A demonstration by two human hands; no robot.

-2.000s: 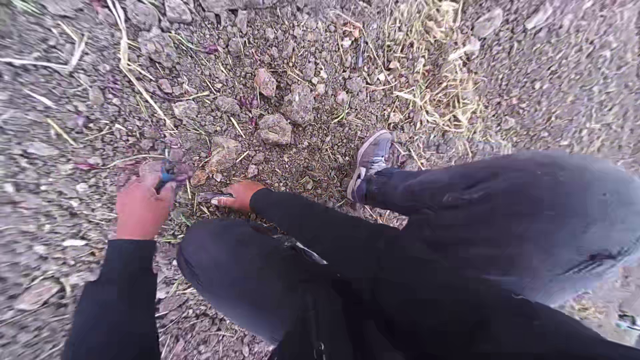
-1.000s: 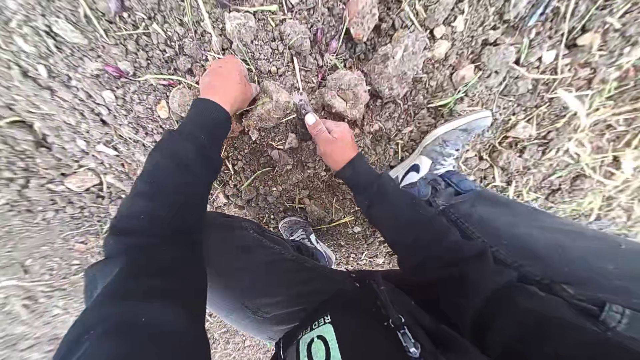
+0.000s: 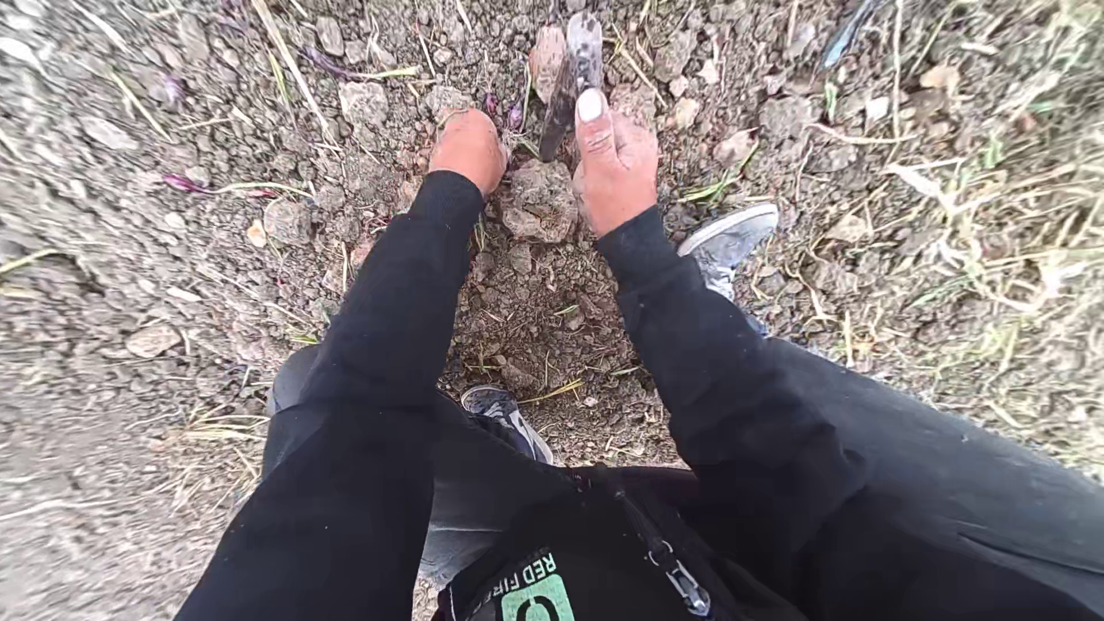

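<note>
My right hand is closed on a small hand tool with a dark, soil-stained blade, its thumb lying along it. The tool's exact kind cannot be told. Left of it, my left hand is down at the soil with its fingers curled under; whether they hold anything is hidden. Between the hands are small purple bulbs with thin stems, close to the left fingers. A large clod lies just below the blade, between both wrists. Another purple bulb with a stem rests on the ground at the left.
Stony, cloddy soil spreads all around. One sneaker stands right of my right forearm, the other lower, between my arms. Dry straw covers the ground at the right. A blue-grey strip lies at the top right.
The view has shifted a lot. The blade beside my right hand now shows more plainly, with its thumb along it. My left hand remains low at the soil, left of the right hand.
</note>
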